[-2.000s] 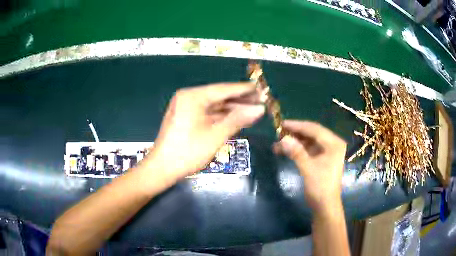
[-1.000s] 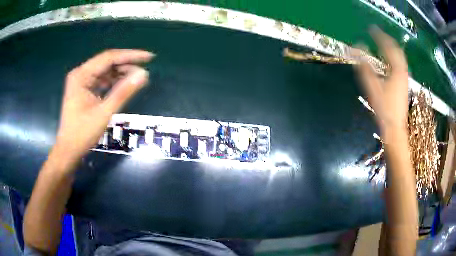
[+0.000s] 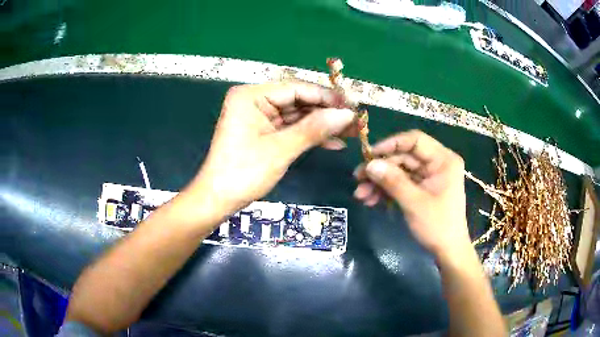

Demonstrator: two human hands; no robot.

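My left hand and my right hand hold a copper contact strip between them, above the dark green bench. The strip is bumpy, slants down to the right, and its upper end sticks up past my left fingers. Whether it is one strip or more I cannot tell. A power strip housing lies below my hands, partly hidden by my left forearm. It has a circuit board at its right end, a yellow block at its left end and a white stub at its upper side.
A tangled pile of copper strips lies at right, with a cardboard box edge beyond it. Past the pale worn edge, another housing and a white cord in shiny plastic lie on the brighter green surface.
My hands have come together over the bench with the strip between them; a second ago they were far apart, the right one near the pale edge by other copper strips.
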